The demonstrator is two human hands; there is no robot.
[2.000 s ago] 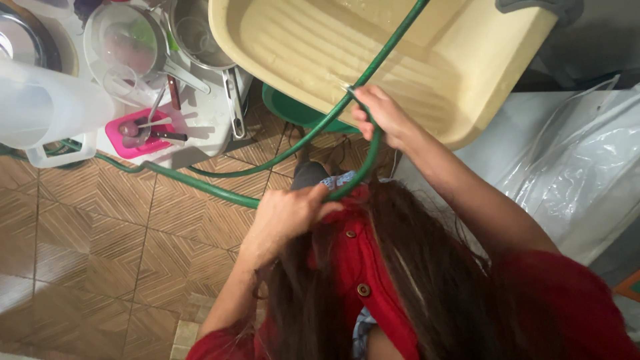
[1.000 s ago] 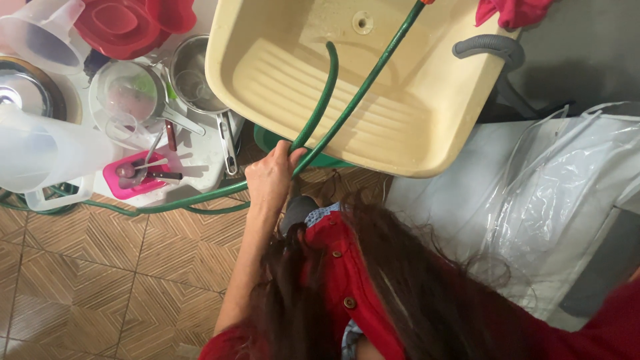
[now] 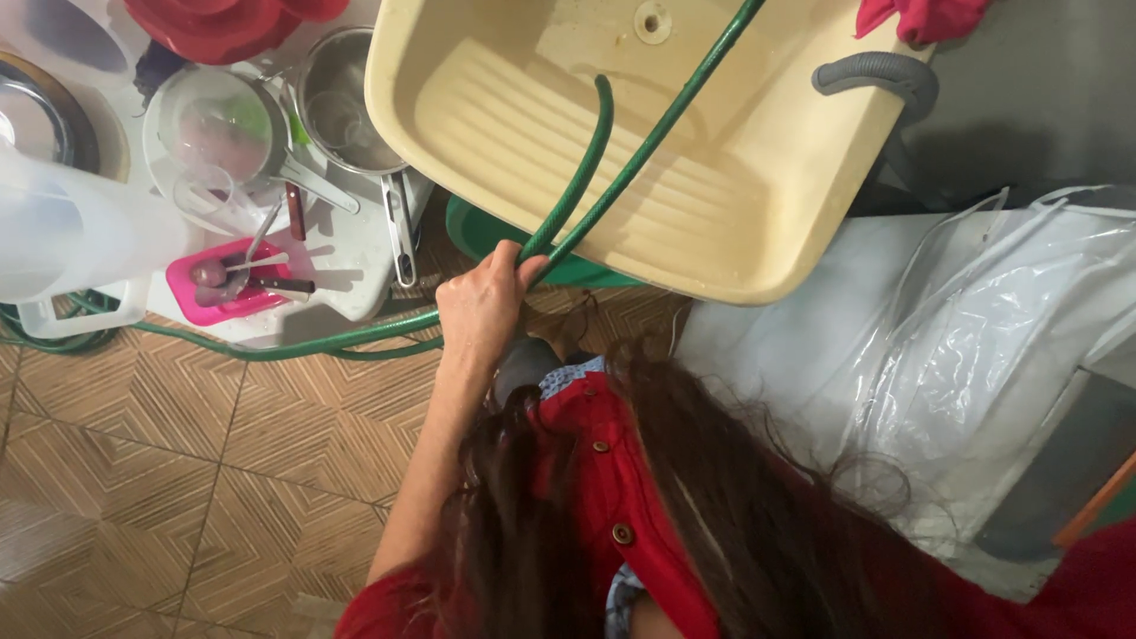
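My left hand point(image 3: 486, 300) is closed around two lengths of green garden hose point(image 3: 581, 182) at the near edge of the cream plastic wash sink point(image 3: 781, 280). One length ends in a free end that curves up over the ribbed washboard part of the sink. The other runs past it to the top edge of the view. Left of my hand, the hose trails along the table's edge to a coil at the far left. My right hand is out of view; only the red sleeve shows at the lower right.
A white table point(image 3: 351, 297) at left carries a pink tray point(image 3: 182, 288) with utensils, a saucepan point(image 3: 342, 98), a strainer and a clear plastic pitcher point(image 3: 80, 231). A green basin point(image 3: 470, 235) sits under the sink. Grey corrugated hose point(image 3: 874, 71) hooks over its right rim. Plastic sheeting covers a surface at right.
My right hand, on the hose two seconds ago, has left the view. The hose's free end now lies over the sink, and my left hand holds both lengths together.
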